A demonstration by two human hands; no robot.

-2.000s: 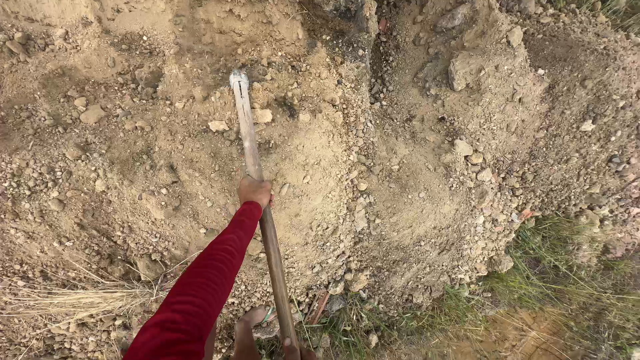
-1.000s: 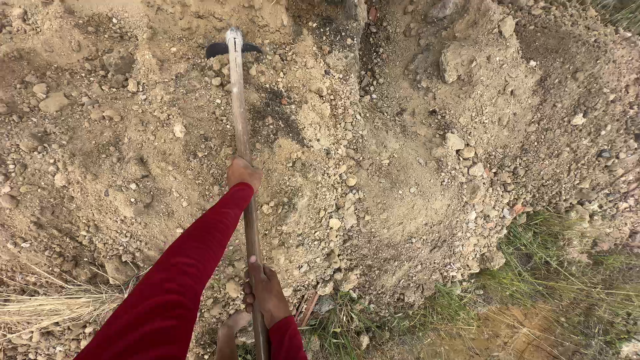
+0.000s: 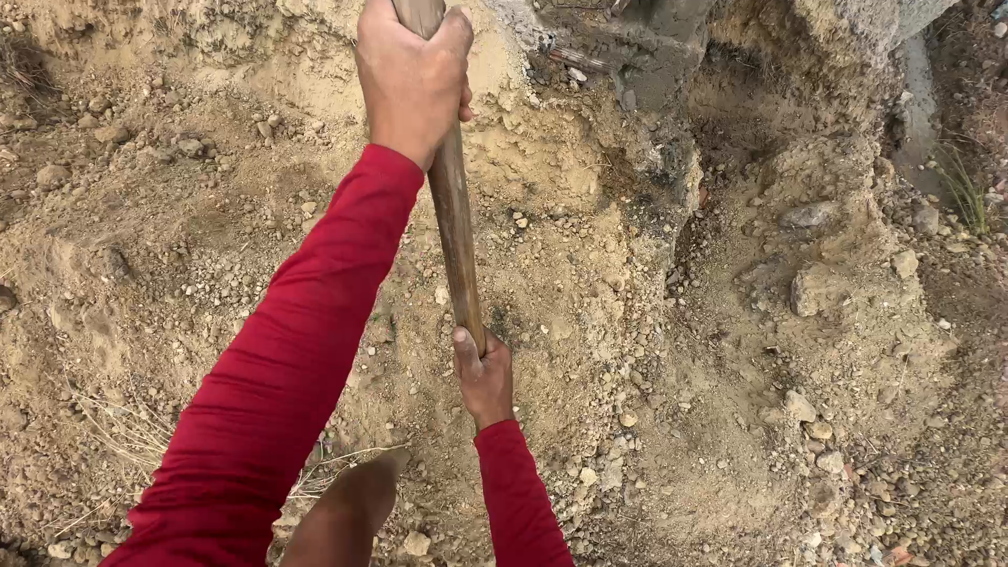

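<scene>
A long wooden tool handle [image 3: 455,220] runs from the top edge of the view down to the middle. My left hand [image 3: 413,79] grips it high up, near the top edge, with the thumb along the wood. Around the lower end of the handle my right hand [image 3: 484,378] is closed. Both arms wear red sleeves. The head of the tool lies outside the view. Behind the handle is a slope of loose, sandy earth [image 3: 551,299] with small stones.
My bare knee [image 3: 346,512] shows at the bottom. A narrow gully [image 3: 693,228] cuts the slope right of the handle, below a grey mass [image 3: 661,55]. Stones [image 3: 800,405] lie at the right, dry grass [image 3: 126,429] at the lower left.
The tool has been raised, and its head, seen against the soil before, has left the view. Both hands have moved up with the handle. The view has shifted up the slope.
</scene>
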